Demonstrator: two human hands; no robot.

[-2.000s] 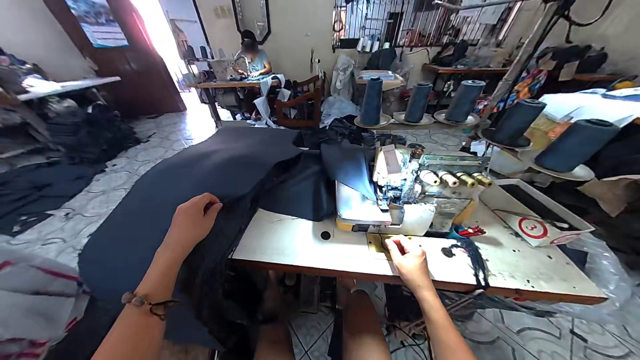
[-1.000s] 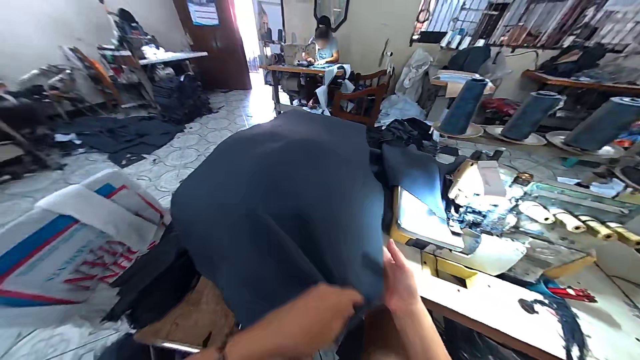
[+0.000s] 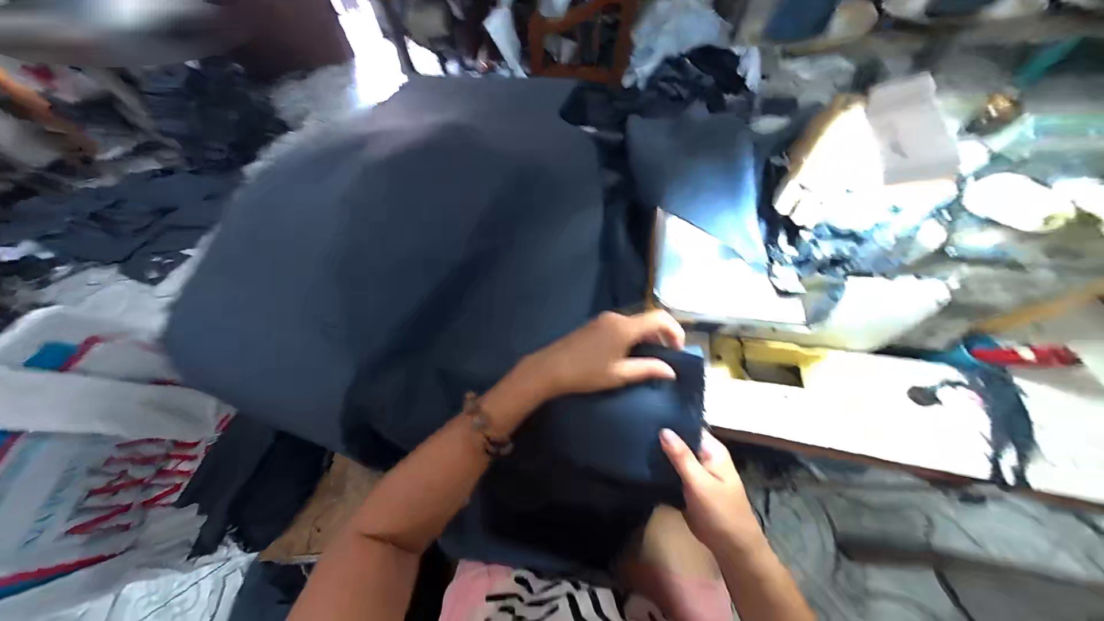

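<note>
Dark navy fabric [image 3: 414,241] spreads in a large sheet over the left side and across my lap. My left hand [image 3: 625,354] grips a corner of it by the table's front edge, thumb and fingers around a folded end. Lower down on the same edge, my right hand [image 3: 703,470] pinches the cloth between thumb and fingers. Just beyond my hands stands an overlock-type sewing machine [image 3: 871,302], blurred, with another dark fabric piece [image 3: 699,172] lying over its left side.
The white sewing table [image 3: 862,405] reaches right, bearing a red-handled tool [image 3: 1026,354] and dark thread scraps [image 3: 1005,423]. A printed white sack [image 3: 95,466] stands at the left. Dark cloth heaps [image 3: 112,216] cover the floor behind it. A wooden chair [image 3: 578,39] is at the back.
My left hand, low over the cloth one second ago, is now up at its corner near the table edge. The fabric lies more spread to the left. The view has tilted down.
</note>
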